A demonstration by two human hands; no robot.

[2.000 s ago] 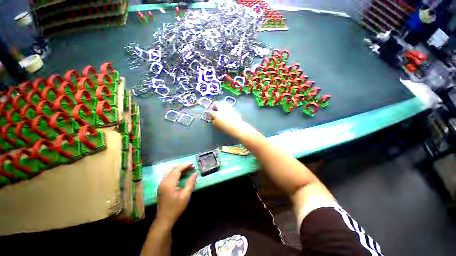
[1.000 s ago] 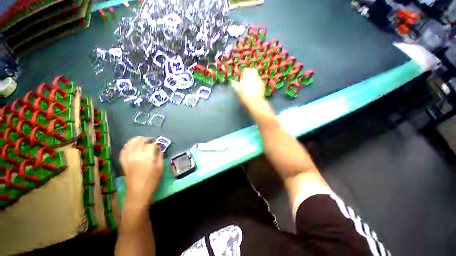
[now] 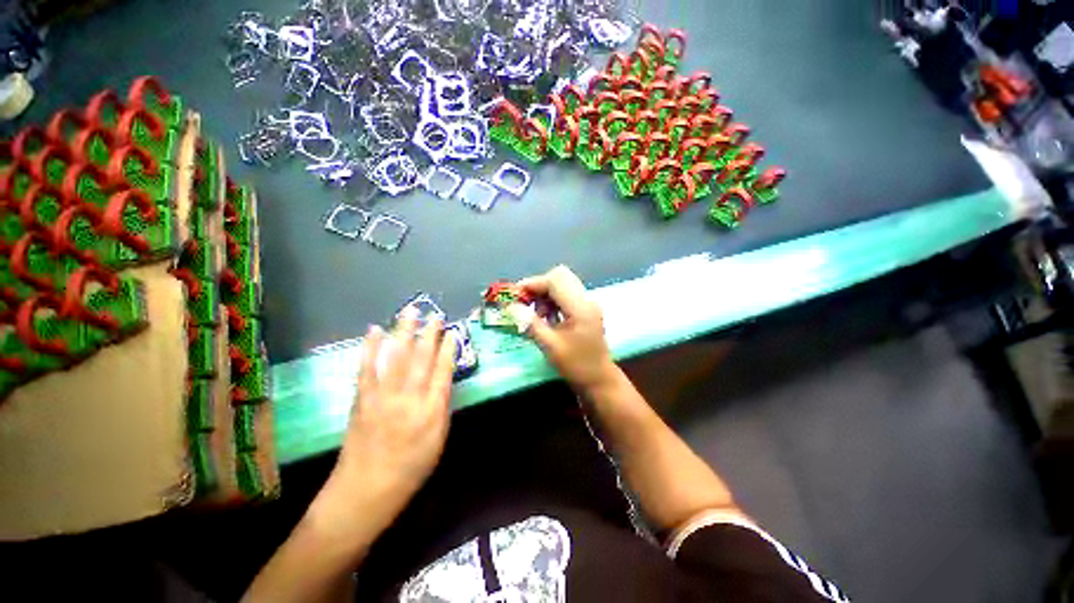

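Observation:
My right hand (image 3: pixel 571 327) holds a green board with a red loop (image 3: pixel 504 304) above the bench's edge strip, right of the jig. My left hand (image 3: pixel 406 383) lies palm down with fingers stretched over the dark square jig (image 3: pixel 463 351), hiding most of it. A thin silver frame (image 3: pixel 421 310) shows just beyond my left fingertips. Whether my left fingers grip anything is hidden. Two loose frames (image 3: pixel 385 231) lie farther up the mat.
A heap of silver frames (image 3: pixel 436 100) lies mid-bench, with a cluster of red-looped green boards (image 3: pixel 671 136) to its right. Stacked cardboard (image 3: pixel 106 424) with rows of red-green pieces stands at left. Assorted items (image 3: pixel 1001 100) are at the far right.
My right hand has come back from the board cluster to the jig with a board in it. My left hand has moved right, over the jig. The camera view has shifted.

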